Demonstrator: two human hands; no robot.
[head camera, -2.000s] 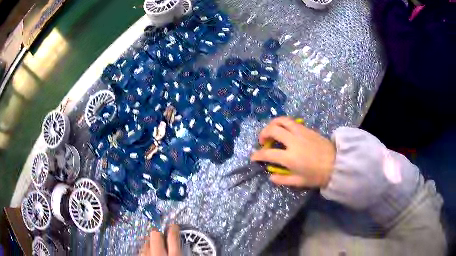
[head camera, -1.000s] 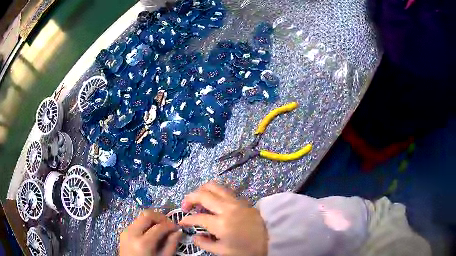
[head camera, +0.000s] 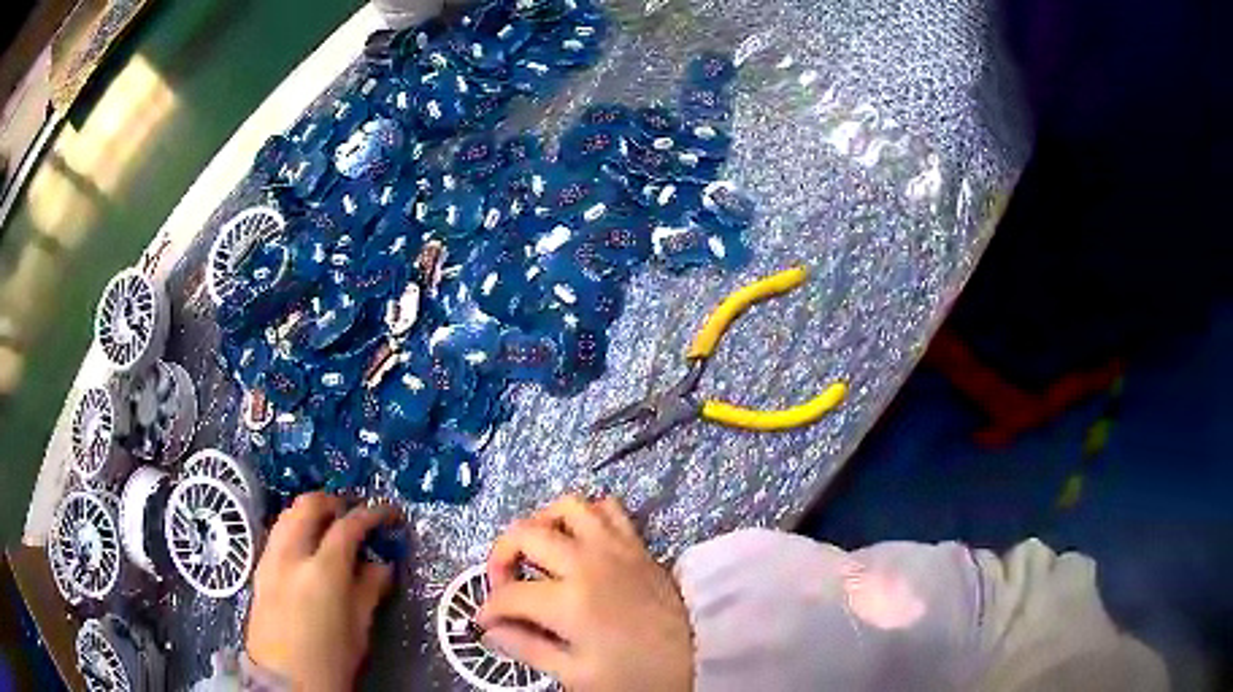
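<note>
A white spoked housing (head camera: 467, 635) lies on the bubble wrap (head camera: 865, 257) at the bottom centre. My right hand (head camera: 588, 595) is on it, with fingers closed over its middle; the housing's centre is hidden. My left hand (head camera: 318, 588) is to the left of the housing, fingers and thumb around a dark blue circuit board (head camera: 384, 544), mostly hidden. The large heap of blue circuit boards (head camera: 460, 257) lies in front of both hands. Yellow-handled pliers (head camera: 771, 416) lie with handles apart to the right of the heap, touched by neither hand.
Several white spoked housings (head camera: 212, 535) stand in a group at the left. Another housing (head camera: 249, 257) rests at the heap's left edge. A brown cardboard edge (head camera: 43, 615) is at lower left. A green surface (head camera: 149, 149) lies beyond the table's pale rim (head camera: 216, 183).
My right hand has let go of the pliers and moved onto the housing. My left hand has left the housing, moved left and taken hold of a blue board.
</note>
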